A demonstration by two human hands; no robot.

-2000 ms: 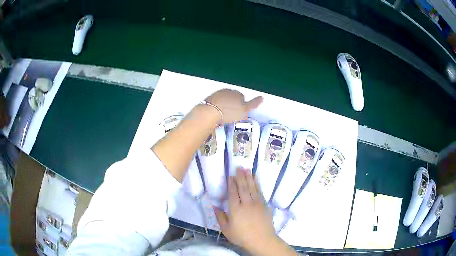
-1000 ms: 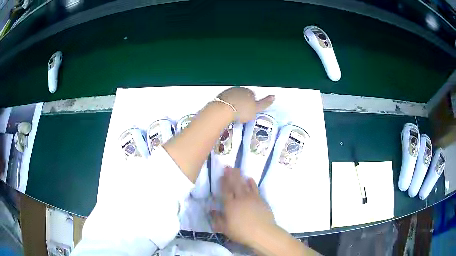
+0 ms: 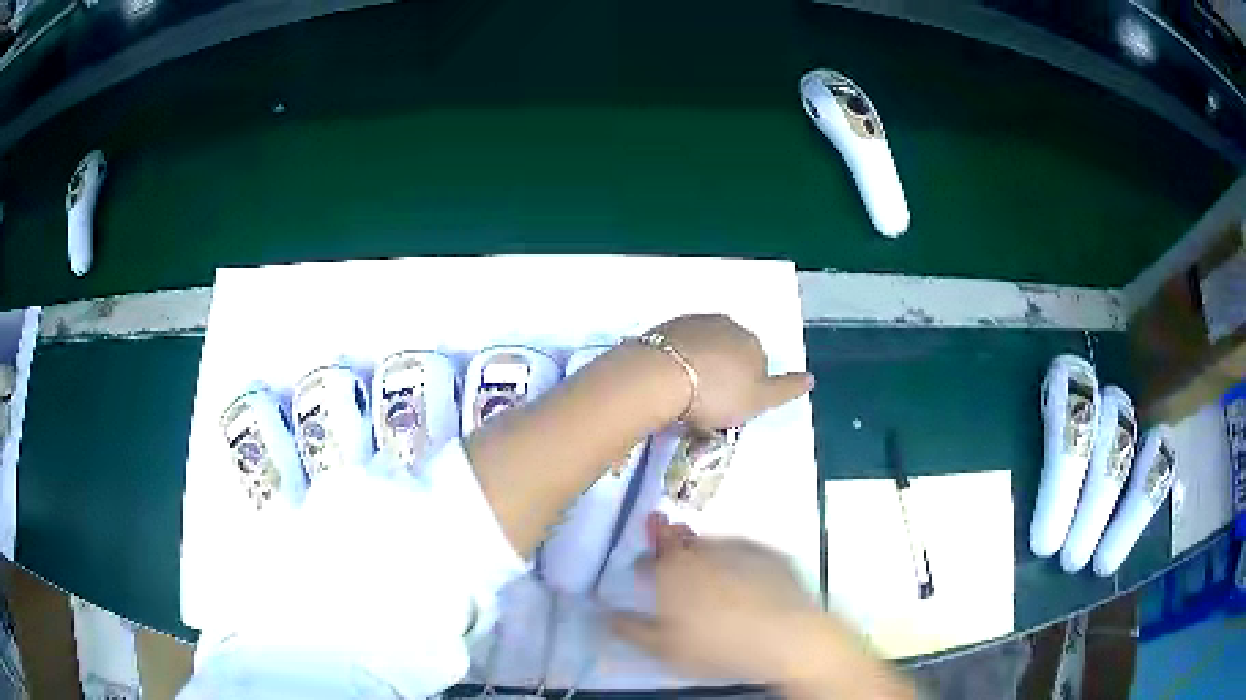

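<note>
Six glossy white handsets (image 3: 413, 408) lie fanned side by side on the white work sheet (image 3: 506, 294), their gold panels up. My left hand (image 3: 724, 369), with a thin bracelet, is over the head of the rightmost handset (image 3: 700, 468), one finger pointing right; its other fingers are hidden. My left forearm and white sleeve cover parts of the row. My right hand (image 3: 731, 602) is blurred at the handle end of the rightmost handset; its grip is unclear. Thin cords (image 3: 547, 643) run from the handle ends toward me.
On the dark green belt (image 3: 547, 164) lie one handset at far left (image 3: 85, 212) and another at upper right (image 3: 858, 153). Three waiting handsets (image 3: 1063, 458) lie at right. A pen (image 3: 913, 536) rests on note paper (image 3: 981, 547). A brown carton (image 3: 1182, 342) and a blue crate are at the right edge.
My view has shifted and levelled. Both hands have moved right along the row, from the middle handsets to the rightmost one. The fanned handsets stay on the sheet.
</note>
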